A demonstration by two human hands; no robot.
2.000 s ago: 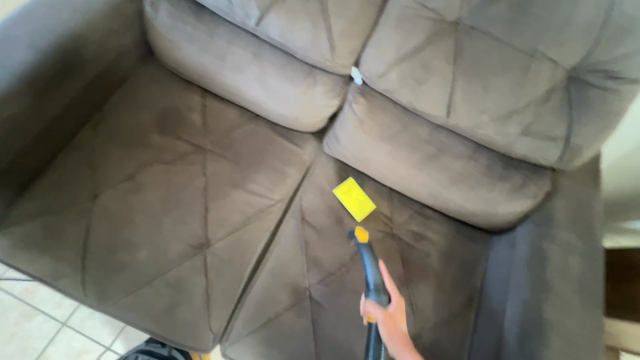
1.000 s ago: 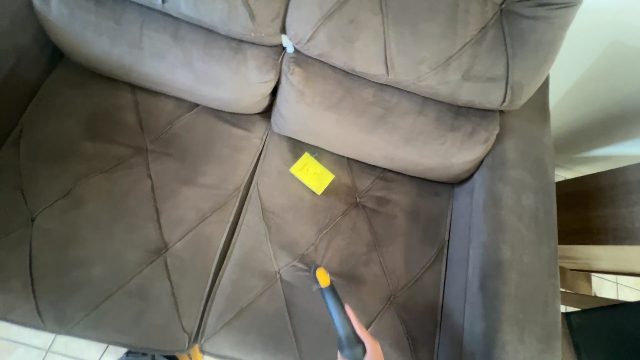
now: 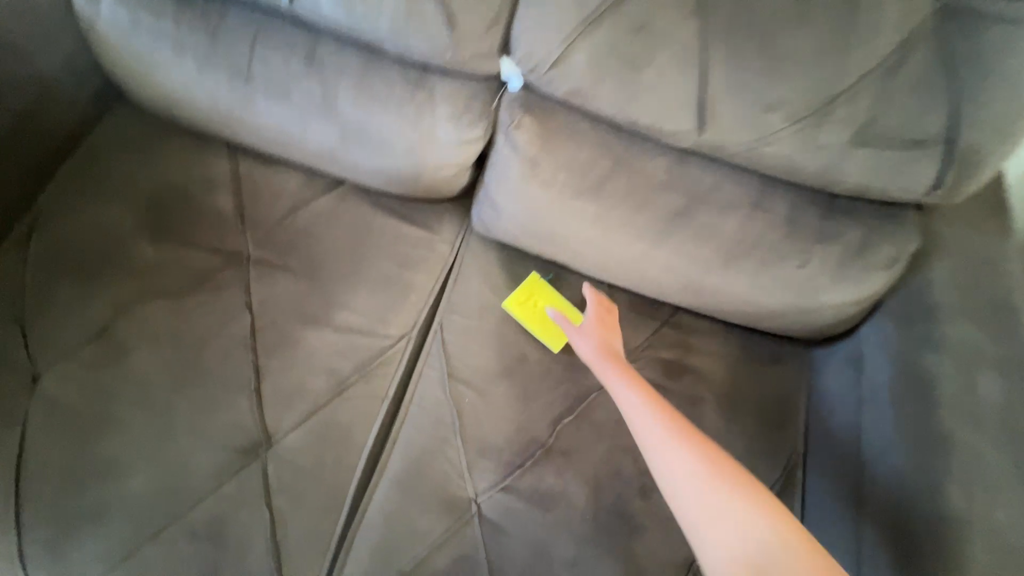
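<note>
A yellow rectangular sponge (image 3: 534, 308) lies on the right seat cushion of a brown fabric sofa (image 3: 352, 264), close to the lower back cushion. My right hand (image 3: 590, 326) reaches in from the lower right. Its thumb overlaps the sponge's right side, while the other fingers are spread away from the thumb just beyond that side. Whether the thumb presses on the sponge is unclear. My left hand is out of view.
A long seam gap (image 3: 400, 376) runs between the two seat cushions. Padded back cushions (image 3: 688, 232) rise behind them, with a small white piece (image 3: 511, 74) at their junction. The sofa's right armrest (image 3: 888, 448) stands beyond my forearm.
The dark, tube-like tool with an orange-yellow part, held in a hand in both earlier frames, is out of view. My right hand is now at the sponge.
</note>
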